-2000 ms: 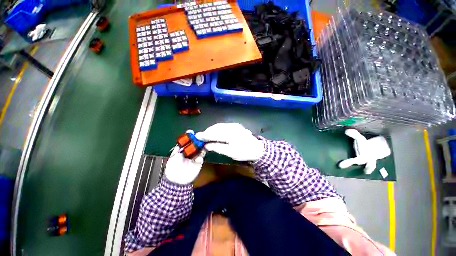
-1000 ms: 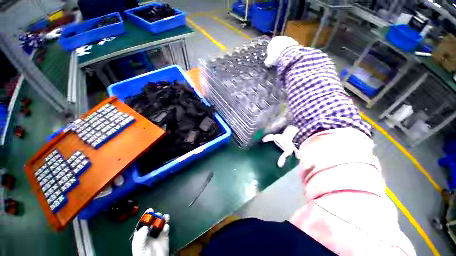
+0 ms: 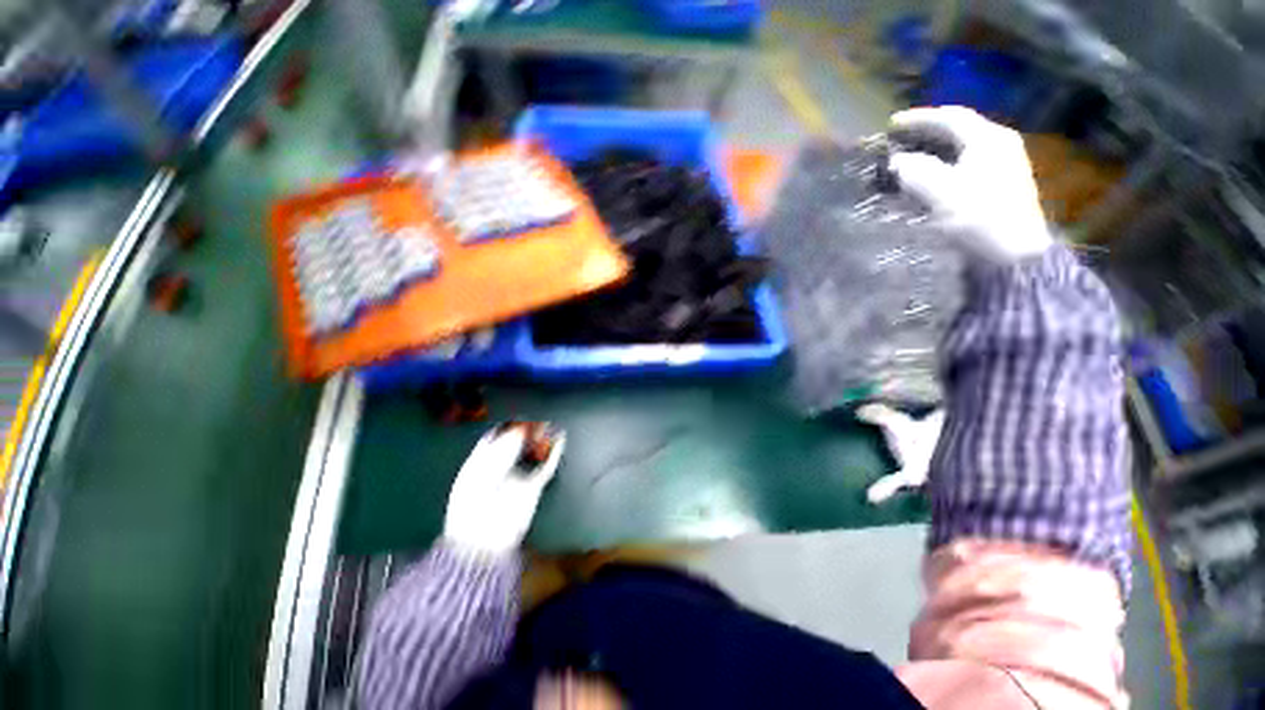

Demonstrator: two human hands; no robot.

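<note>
My left hand point(image 3: 497, 488), in a white glove, is closed around a coil assembly point(image 3: 531, 444) above the green bench's front edge; only part of its orange-copper and dark surface shows. My right hand point(image 3: 971, 174), in a white glove, is raised over the far right part of the clear tray stack point(image 3: 846, 278). Its thumb and fingers are curled close together. Motion blur hides whether a small part is between them.
An orange board point(image 3: 527, 275) with rows of blue parts point(image 3: 347, 264) rests across bins. A blue bin point(image 3: 652, 357) holds black parts point(image 3: 652, 257). A coil assembly point(image 3: 462, 404) lies before it. A spare glove point(image 3: 905, 451) lies right. The conveyor point(image 3: 181, 458) is left, with several blurred coils.
My right hand left the coil assembly and went to the tray stack; it now shows above the trays with curled fingers. My left hand keeps the coil assembly. The view has turned and is blurred.
</note>
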